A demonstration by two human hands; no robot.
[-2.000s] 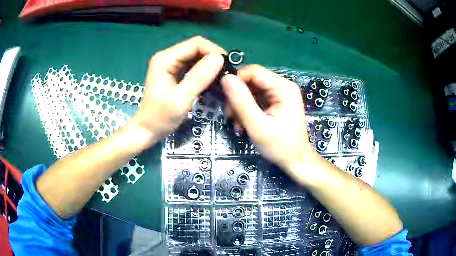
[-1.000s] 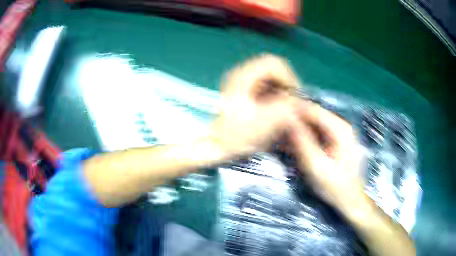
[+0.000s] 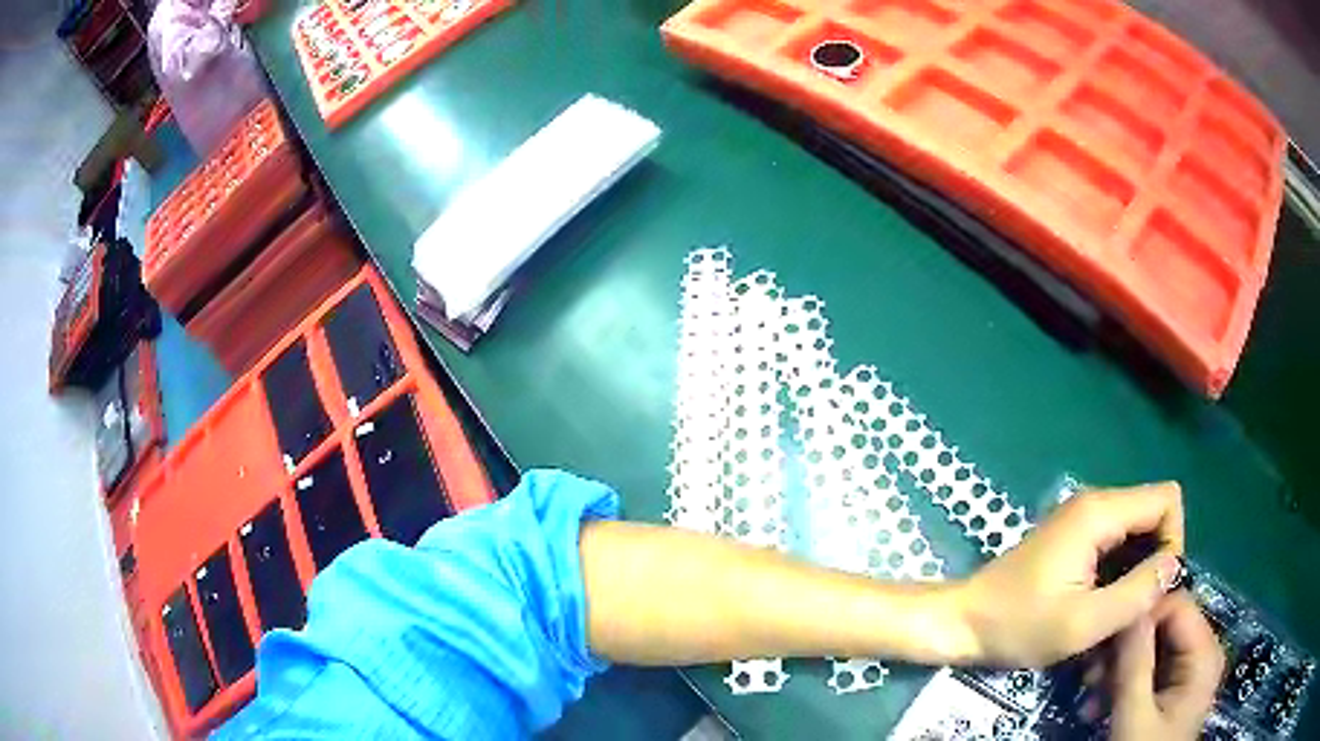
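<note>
My left hand (image 3: 1064, 586) is at the lower right, thumb and forefinger pinched on a small black lens cover (image 3: 1180, 576), mostly hidden by the fingers. My right hand (image 3: 1165, 666) is just below and touches or nearly touches it; its wrist is cut off by the lower edge, and its grip is unclear. The clear blister tray (image 3: 1245, 637) with black, ring-marked covers lies under and beside the hands, partly out of view. White perforated strips (image 3: 753, 405) lie fanned out on the green bench, left of the hands.
A stack of orange trays with empty pockets (image 3: 941, 109) is at the upper right. A white stack (image 3: 536, 203) lies on the bench. An orange rack of dark plates (image 3: 297, 492) stands at the left, with more orange trays (image 3: 232, 217) behind. A person in pink (image 3: 210, 65) is at the top left.
The view has swung left, bringing the orange trays, the rack and the white stack into view. My hands now appear at the lower right, still close together.
</note>
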